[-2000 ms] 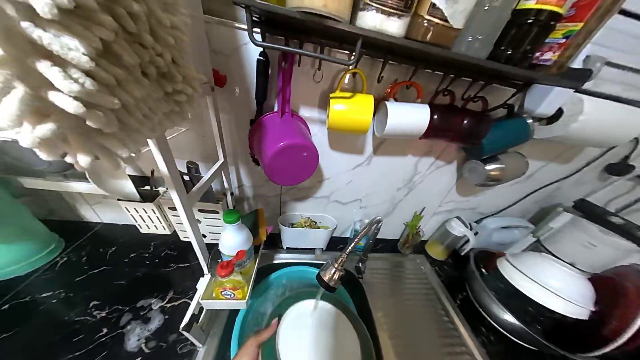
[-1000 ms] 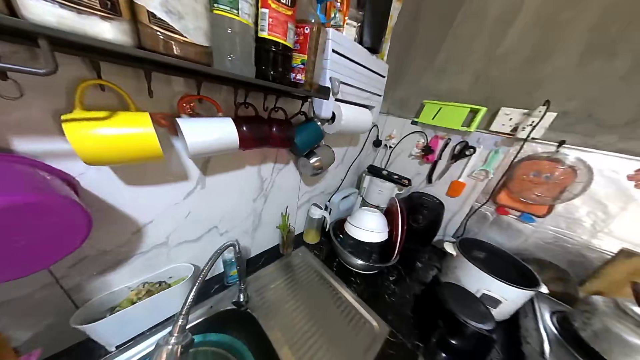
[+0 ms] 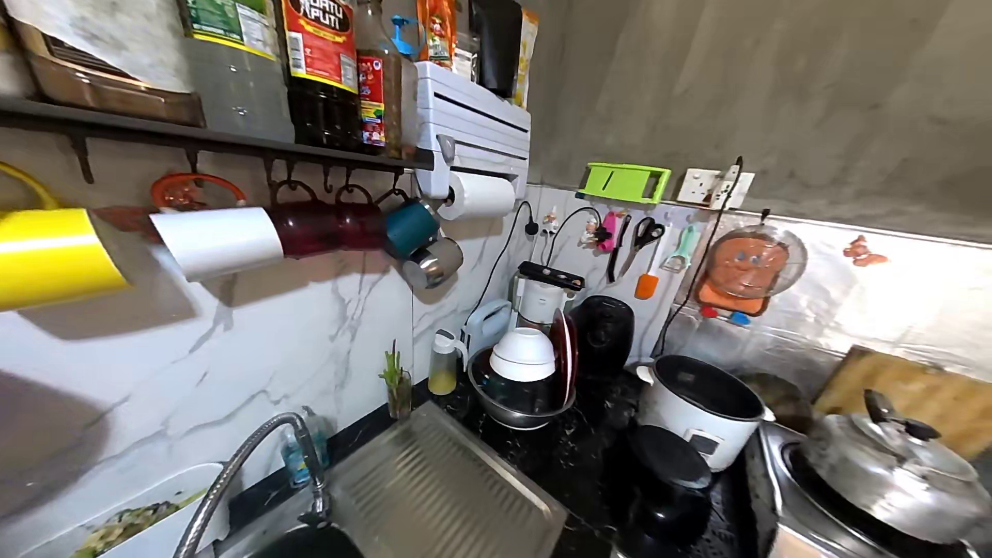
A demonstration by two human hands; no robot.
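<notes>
Neither my left hand nor my right hand shows in the head view now. At the lower left, a flexible metal faucet (image 3: 240,457) curves over the sink (image 3: 306,542), of which only a dark part is visible. Beside it lies the ribbed steel drainboard (image 3: 442,488). Further back, a metal bowl (image 3: 515,415) on the black counter holds upturned white bowls (image 3: 524,355) and red-rimmed plates (image 3: 566,353). A glass jar with green stalks (image 3: 398,391) and an oil dispenser (image 3: 444,364) stand between the drainboard and the tiled wall.
Mugs, among them a yellow one (image 3: 58,256) and a white one (image 3: 221,242), hang under the shelf (image 3: 232,143). On the right are a rice cooker pot (image 3: 690,411), a black lidded container (image 3: 670,480) and a steel kettle (image 3: 891,473) on the stove. A white tub (image 3: 167,523) holds food scraps.
The view has swung far to the right, away from the sink. Two seconds ago a hand was at a white dish under the faucet; that hand and dish are now out of view.
</notes>
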